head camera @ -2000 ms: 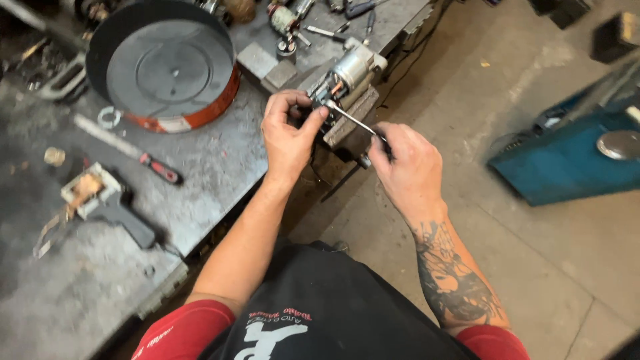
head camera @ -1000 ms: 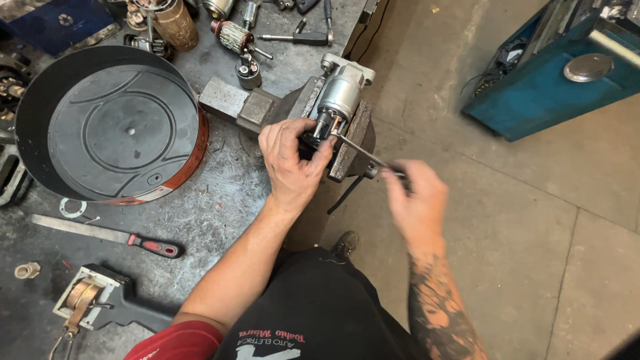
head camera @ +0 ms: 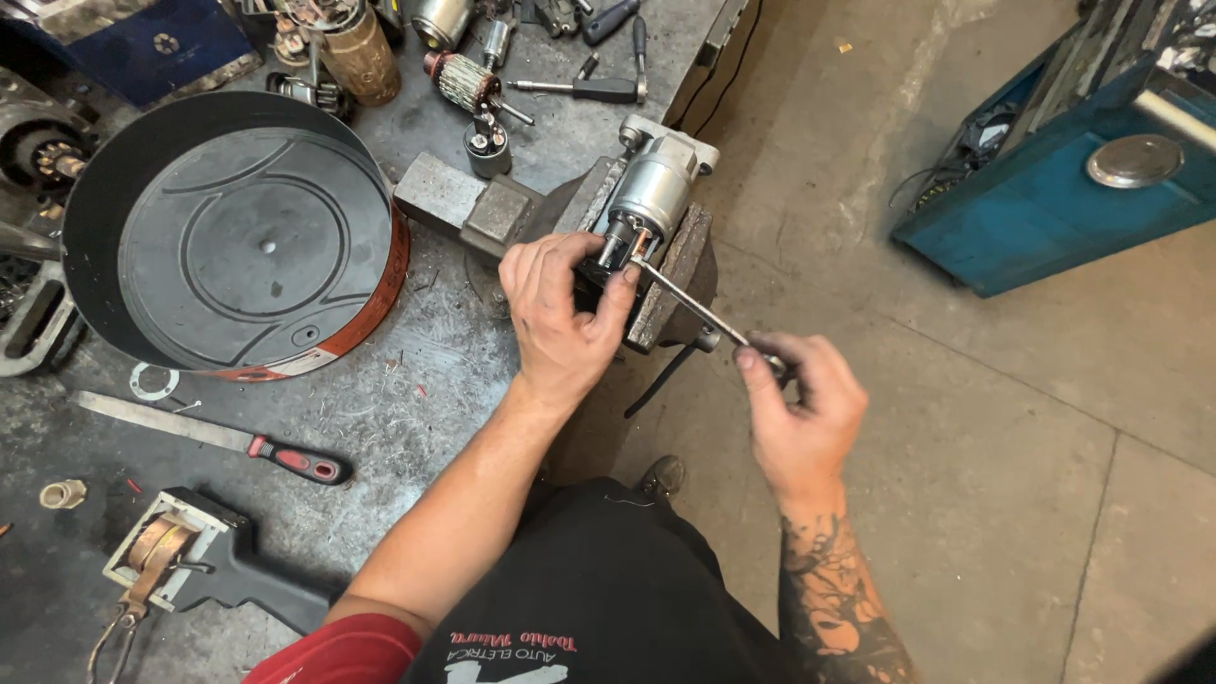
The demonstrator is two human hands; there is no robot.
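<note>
A small cylindrical starter motor sits between the jaws of a steel bench vise, its lower end open with a copper part showing. My left hand grips the black part at that lower end between thumb and fingers. My right hand is closed on the far end of a thin metal wrench, whose head touches the motor's end beside my left thumb. The exact fit of the wrench head is hidden.
A large round black pan lies left of the vise, with a file and a soldering gun below it. An armature and screwdriver lie behind. A blue metal cabinet stands at right.
The view has shifted, showing more of the bench. Both hands stay at the vise, the left on the motor's end and the right on the wrench.
</note>
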